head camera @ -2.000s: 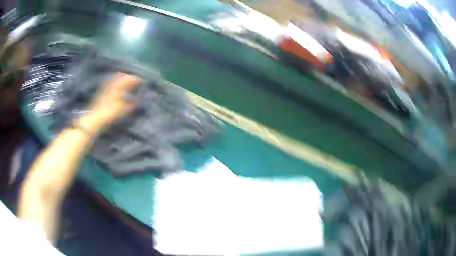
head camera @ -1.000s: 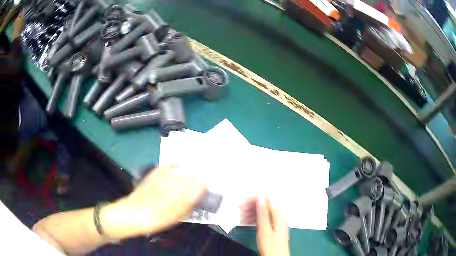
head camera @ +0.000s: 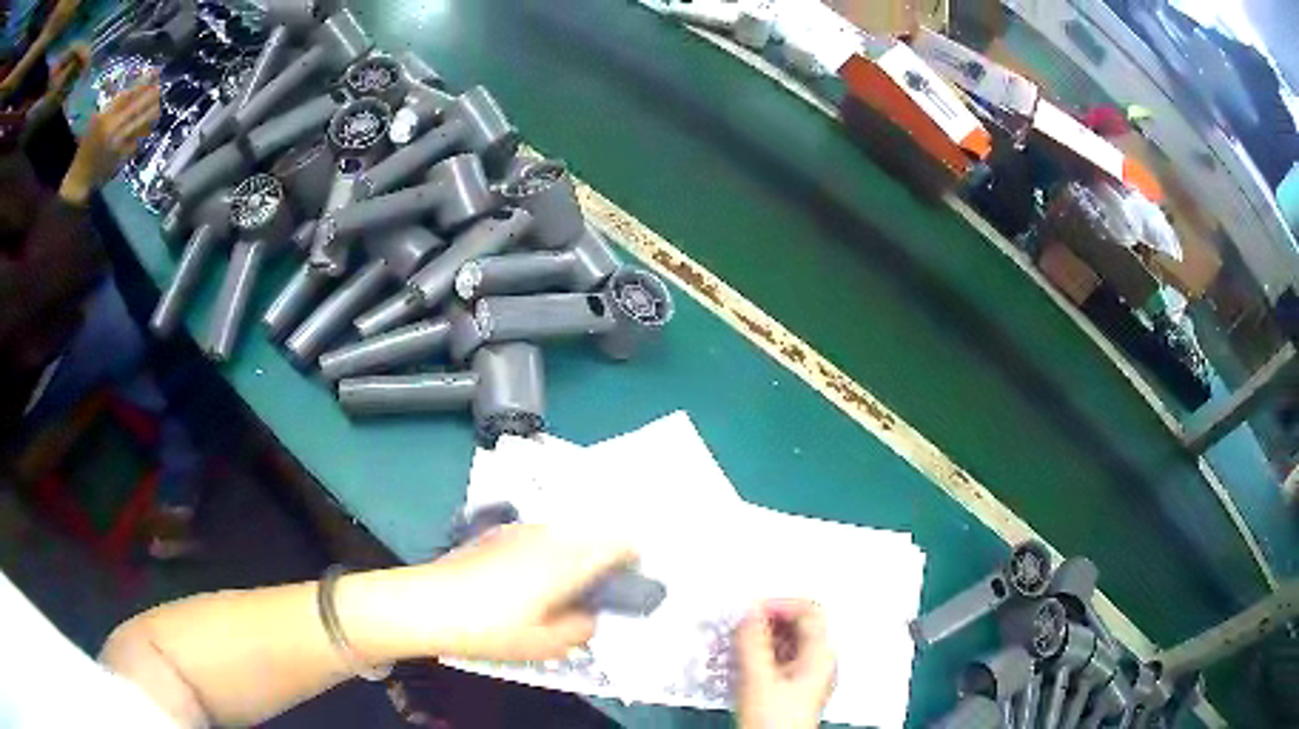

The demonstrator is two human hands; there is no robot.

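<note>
My left hand is closed around a dark grey handheld unit. Its handle end sticks out to the right of the fingers and its head shows dark behind the wrist side. My right hand is to the right over the white sheets, fingertips bent together. Whether it holds a small sticker cannot be seen. The white sheets overlap on the green bench. A sticker sheet with rows of small grey circles lies at their low edge, partly under the hands.
A pile of grey units lies at the upper left, another at the lower right. A worn pale strip edges the green conveyor belt. Orange and white boxes stand beyond. Another person's hand is at the far left.
My left hand has come from over the left pile to the sheets and now holds a unit. My right hand has come into view and its fingers have curled closer together.
</note>
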